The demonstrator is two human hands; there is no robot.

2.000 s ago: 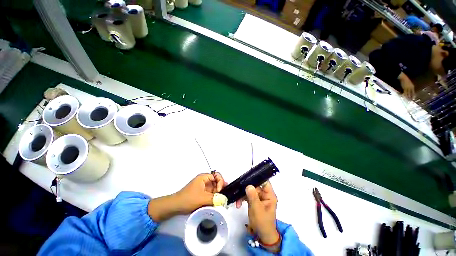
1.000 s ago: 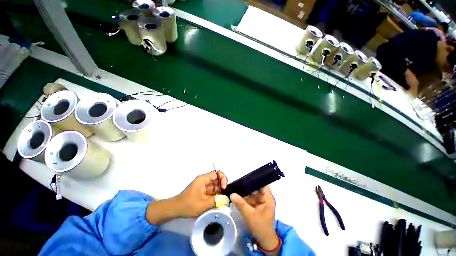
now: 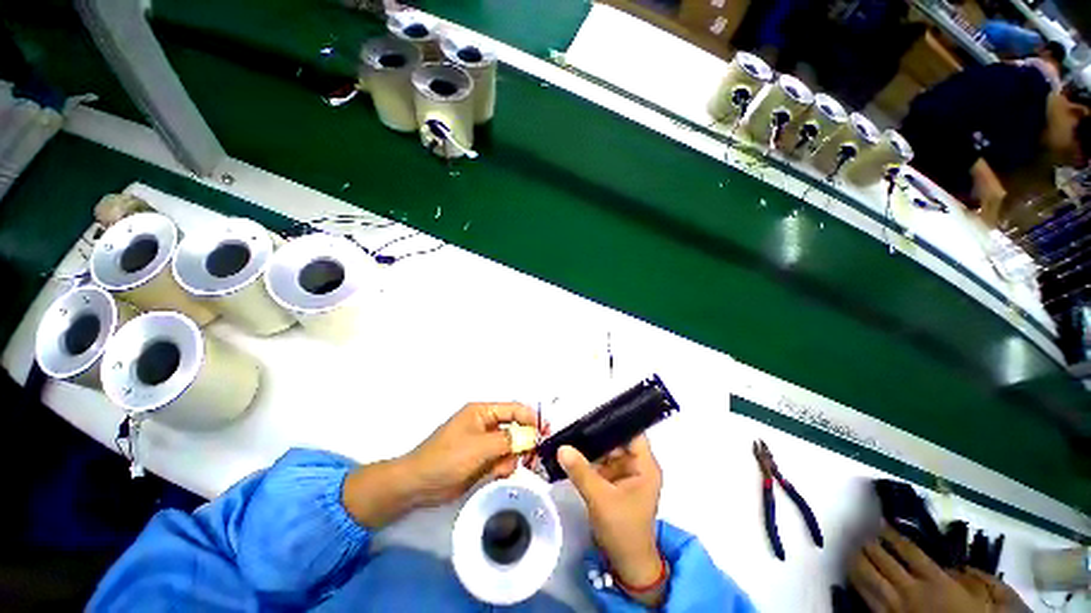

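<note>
My right hand (image 3: 622,485) holds a long black driver box (image 3: 615,422) from below right, its far end pointing up and right. My left hand (image 3: 479,445), with a yellow finger cot on one fingertip, pinches thin wires (image 3: 541,434) at the near end of the box. The fingers hide the wire ends. A cream lamp housing (image 3: 506,538) stands upright just below the hands, its white rim and dark centre hole facing up.
Several cream housings (image 3: 192,374) stand at the left. Open cutters (image 3: 784,498) lie right of centre. Another person's hand (image 3: 909,575) is over the black parts at lower right. Housings stand on the green belt (image 3: 598,216) and the opposite bench. A person is at upper right.
The housings on the belt have moved right. Another person's hand has come in over the black parts. My left fingers have shifted slightly up at the wires, and the box has tilted a little.
</note>
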